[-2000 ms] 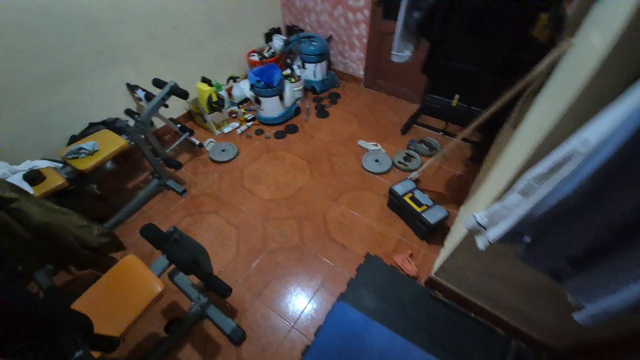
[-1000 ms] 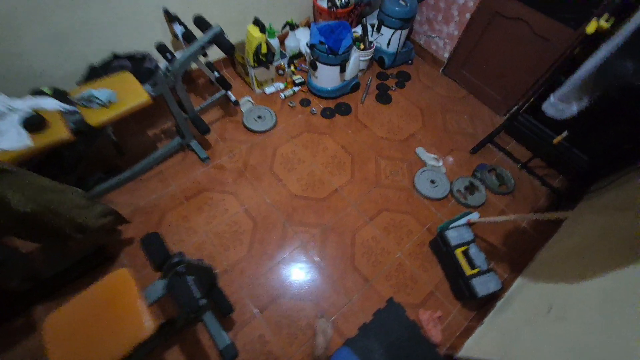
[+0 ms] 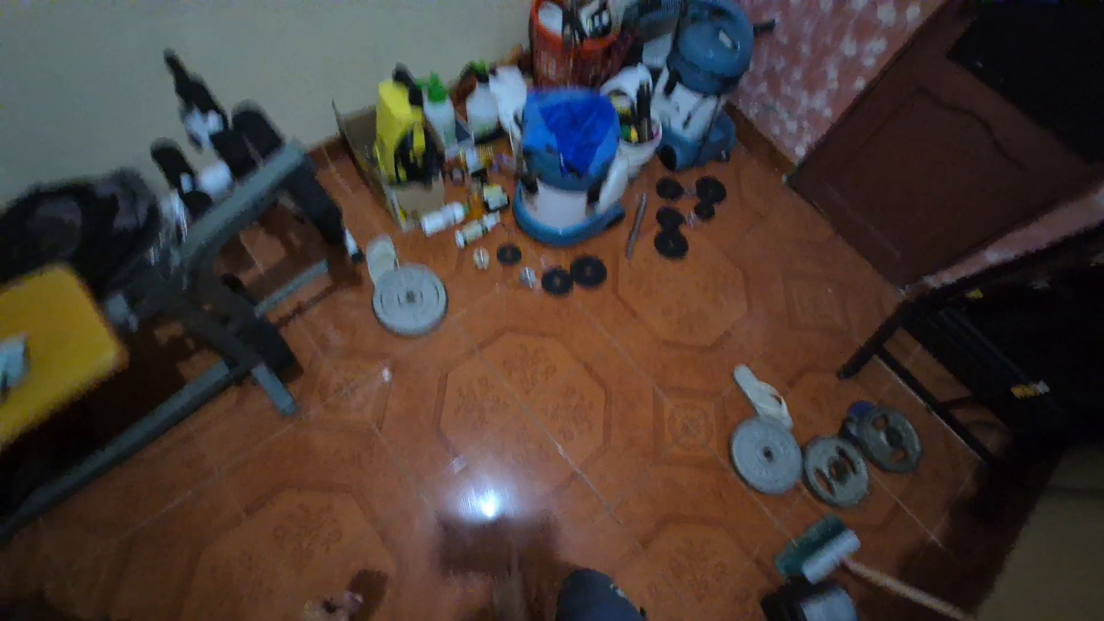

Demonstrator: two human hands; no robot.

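Observation:
Neither of my hands can be made out. At the bottom edge shows a dark clothed part of a leg point(image 3: 595, 597), likely my knee, and left of it a blurred bare body part point(image 3: 336, 605), perhaps a foot. Ahead on the tiled floor lie a round grey weight plate point(image 3: 410, 299) at the left and another grey plate point(image 3: 766, 455) at the right, touching a white flip-flop point(image 3: 759, 395). Beside that plate are two grey plates with cut-outs, one point(image 3: 836, 471) nearer and one point(image 3: 889, 439) farther right. Small black plates point(image 3: 589, 271) lie near the vacuum cleaners.
A weight bench frame point(image 3: 233, 207) with a yellow pad point(image 3: 52, 345) stands left. Against the wall are a blue-and-white vacuum cleaner point(image 3: 565, 203), a second one point(image 3: 703, 86), a red basket point(image 3: 569, 60) and bottles point(image 3: 440, 116). A broom head point(image 3: 819, 552) and toolbox point(image 3: 811, 604) are lower right.
The view has moved forward and tilted down. The orange seat at lower left and the dark floor mat have left the view. The floor objects appear otherwise unmoved.

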